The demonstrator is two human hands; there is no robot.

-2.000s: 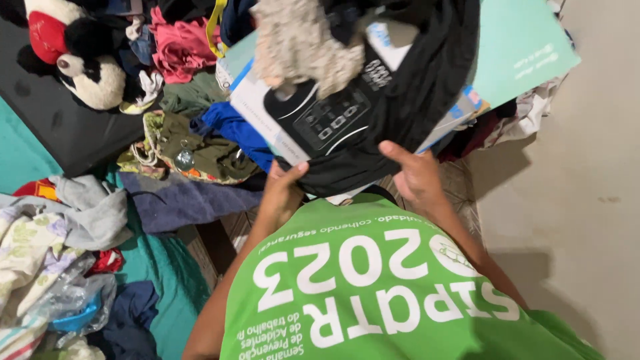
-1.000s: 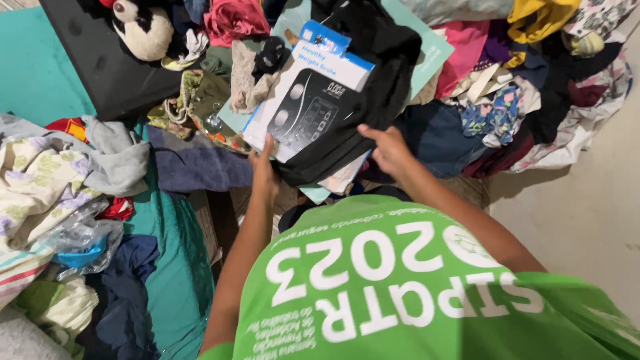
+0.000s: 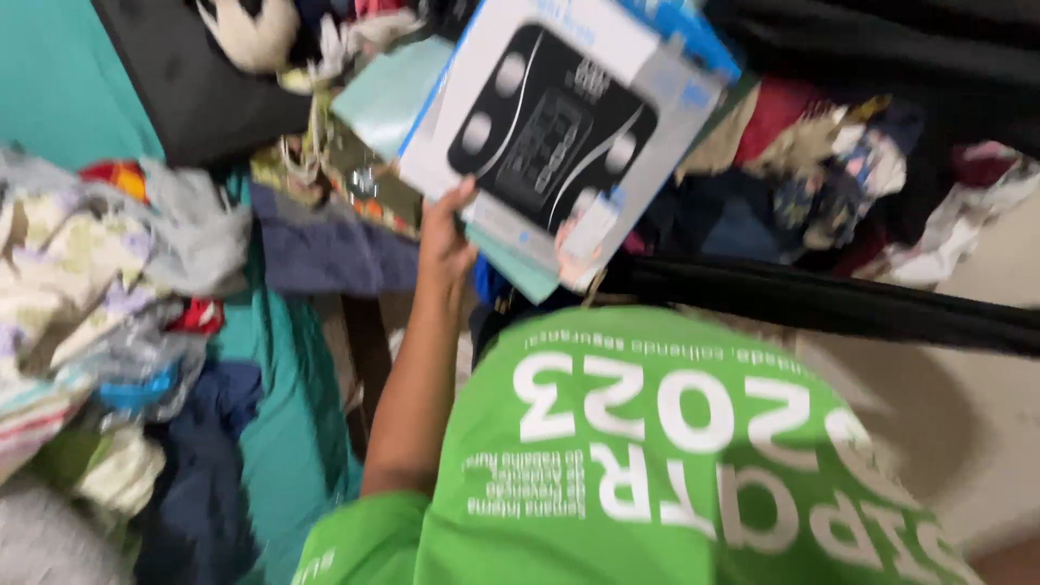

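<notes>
My left hand (image 3: 448,231) grips the lower left edge of a cardboard box for a digital weight scale (image 3: 561,122), printed with a picture of a black scale. The box is tilted, its blue top edge turned to the upper right. Behind it, a pale green folder or board (image 3: 394,97) shows at the left and below. A black cloth (image 3: 845,296) stretches across the right side, blurred; what holds it is hidden. My right hand is out of view, with only a bit of skin at the lower right edge.
Mixed clothes (image 3: 812,179) lie beyond the box. At left are a grey garment (image 3: 195,227), a plastic bag with something blue (image 3: 138,390) and a teal cloth (image 3: 284,422). A black flat panel (image 3: 203,106) and a white plush toy part (image 3: 252,36) are at upper left.
The black garment that lay over the box now stretches out at the right, and more of the box front shows. My right hand, earlier at the garment, has left the view.
</notes>
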